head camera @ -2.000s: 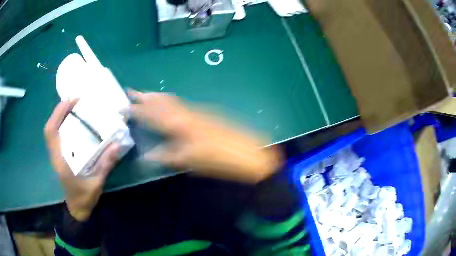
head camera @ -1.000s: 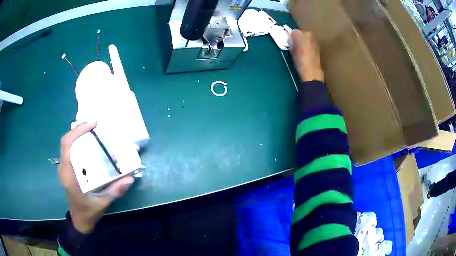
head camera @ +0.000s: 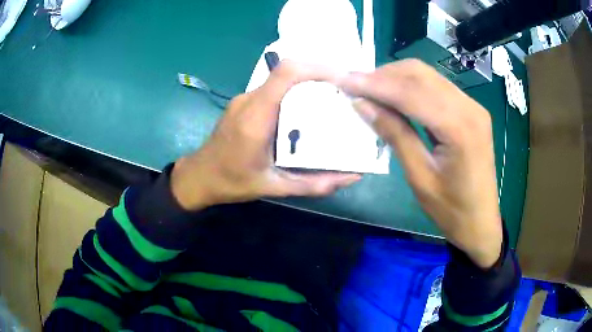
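A white security camera body [head camera: 318, 29] lies on the green bench, with a white antenna [head camera: 368, 32] at its right side. Its mounting base [head camera: 324, 133] faces me and shows a dark keyhole slot. My left hand [head camera: 237, 146] grips the base from the left, fingers above and below. My right hand [head camera: 428, 136] is at the base's upper right edge, fingertips touching it; whether they pinch something small is hidden. A pigtail cable [head camera: 211, 91] with a pale connector comes out at the left. A short black cable end [head camera: 272, 60] shows above my left hand.
The grey screw feeder [head camera: 441, 39] stands at the back right with a black electric screwdriver [head camera: 513, 23] over it. White parts [head camera: 509, 78] lie beside it. A cardboard carton [head camera: 555, 162] is at the right, a blue bin [head camera: 389, 285] below the bench edge. Another white unit [head camera: 68, 11] is at the upper left.
My right hand has come back from the white parts beside the carton to the base. The base's flat face with the keyhole slot now faces me. The view has shifted, placing the camera nearer the middle.
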